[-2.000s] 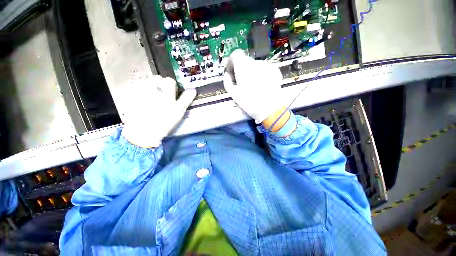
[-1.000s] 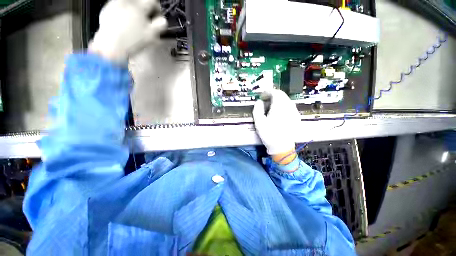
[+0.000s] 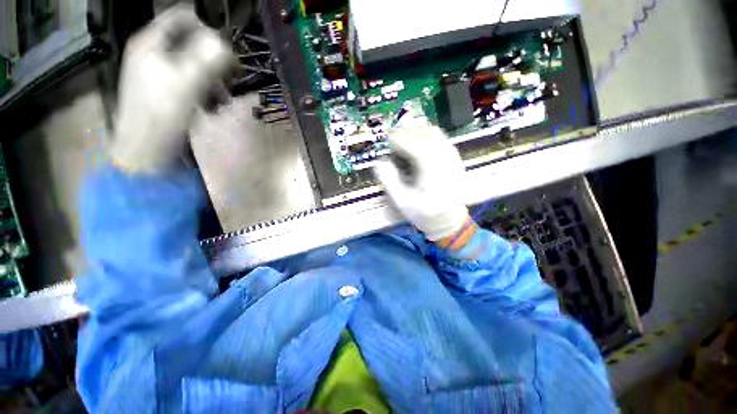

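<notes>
The green circuit board (image 3: pixel 420 89) lies in a dark carrier (image 3: pixel 582 89) at the upper middle. A long pale heatsink (image 3: pixel 461 24) crosses it. My right hand (image 3: pixel 424 170), in a white glove, is at the board's front edge. Its fingertips are over the small white parts, and I cannot tell if it holds anything. My left hand (image 3: pixel 170 81), gloved and blurred, is raised left of the carrier, beside grey pins (image 3: pixel 250 57) heaped in a dark tray. What its fingers hold is unclear.
The silver conveyor rail (image 3: pixel 517 174) runs between me and the board. A few pins (image 3: pixel 271 105) lie beside the tray on a pale plate (image 3: pixel 250 162). A carrier (image 3: pixel 598 259) sits below the rail on the right. A coiled blue cord (image 3: pixel 630 36) hangs at the upper right.
My left hand has left the board's front left corner and gone up and left to the pins. My right hand stays at the front edge. The view has shifted and tilted.
</notes>
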